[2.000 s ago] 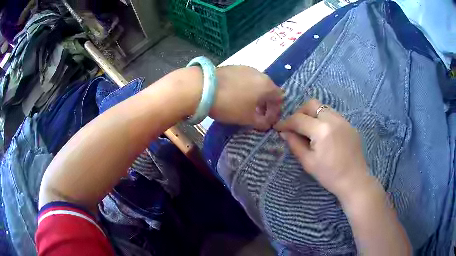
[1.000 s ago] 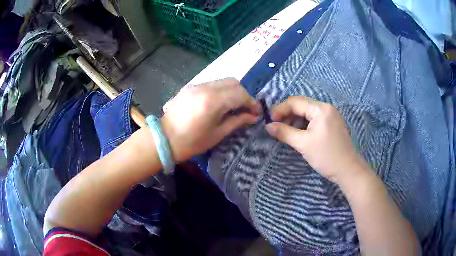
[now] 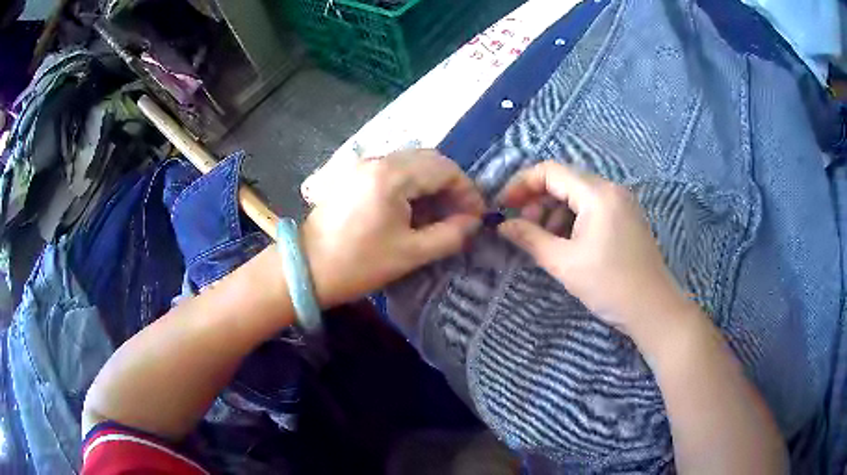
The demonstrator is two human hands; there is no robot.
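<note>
A denim jacket (image 3: 706, 139) lies inside out, blue-grey with raised seams. Its striped pocket bag (image 3: 566, 371) bulges in front of me. The dark navy placket (image 3: 520, 88) with pale dots runs along its left edge. A tiny dark strip (image 3: 493, 219) is pinched between the fingertips of both hands, above the striped cloth. My left hand (image 3: 390, 218), with a pale green bangle at the wrist, holds its left end. My right hand (image 3: 594, 241) holds its right end. The fingertips partly hide the strip.
A white table (image 3: 436, 102) with red markings shows beyond the placket. A green plastic crate (image 3: 358, 42) stands on the floor behind. At left, blue denim garments (image 3: 209, 213) hang over a wooden rail (image 3: 172, 130), beside a heap of dark green cloth pieces (image 3: 65, 148).
My left hand has moved left and down from the seam since the oldest frame. The dark strip now shows between both hands and looks shorter than one second ago. The jacket has shifted slightly left.
</note>
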